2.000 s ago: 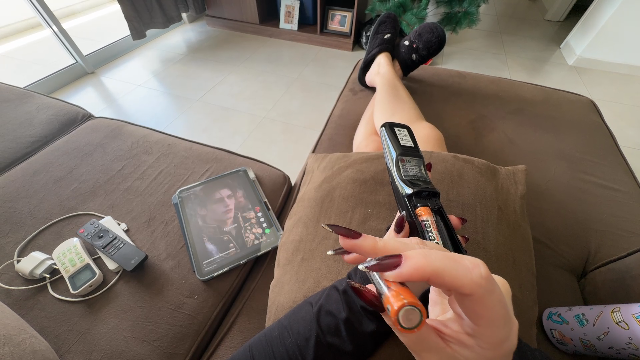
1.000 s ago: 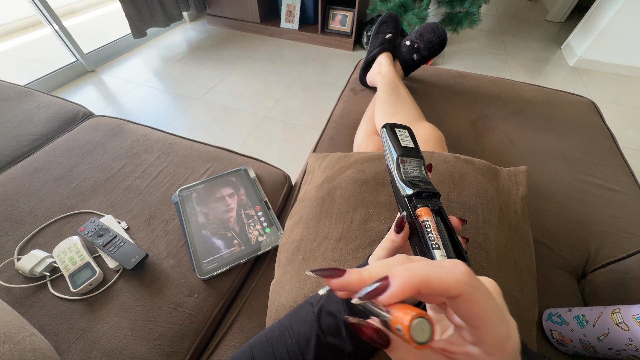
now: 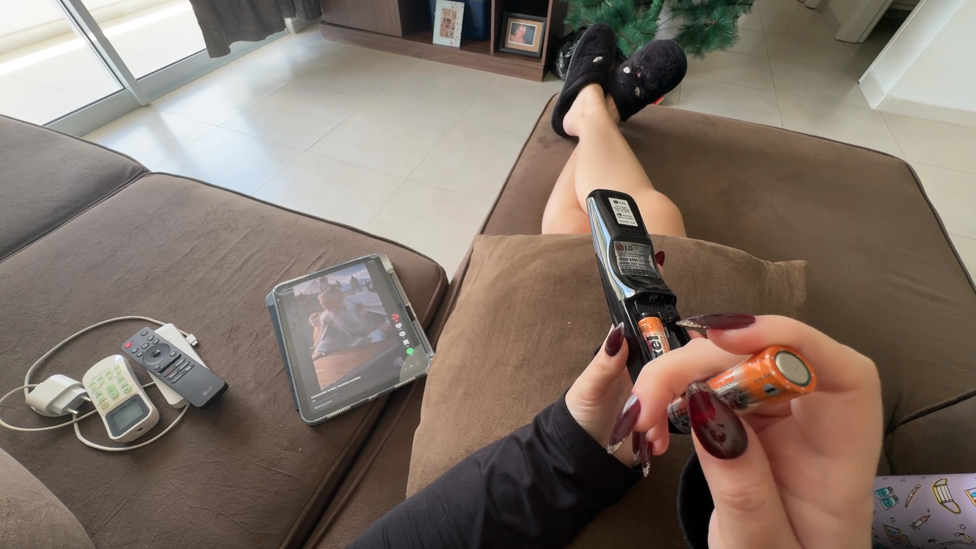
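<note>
My left hand [image 3: 602,389] holds a black LG remote control [image 3: 621,259], back side up, above a brown cushion on my lap. The remote's battery compartment lies uncovered at its near end, with an orange battery [image 3: 653,335] in it. Between the thumb and fingers of my right hand [image 3: 801,427] is another orange battery [image 3: 751,381], its flat end facing up and to the right. That hand is in front of the lower part of the remote and hides part of the compartment.
A tablet [image 3: 347,335] with a lit screen lies on the brown sofa [image 3: 229,252] to the left. Farther left are a dark grey remote [image 3: 174,366], a white remote [image 3: 120,398], a white charger [image 3: 57,395] and its cable. The cushion [image 3: 503,328] supports my forearms. A patterned lilac item [image 3: 926,507] is at lower right.
My right hand has moved up and to the right with the battery, which has turned from pointing down toward me to lying slantwise. The picture on the tablet has changed.
</note>
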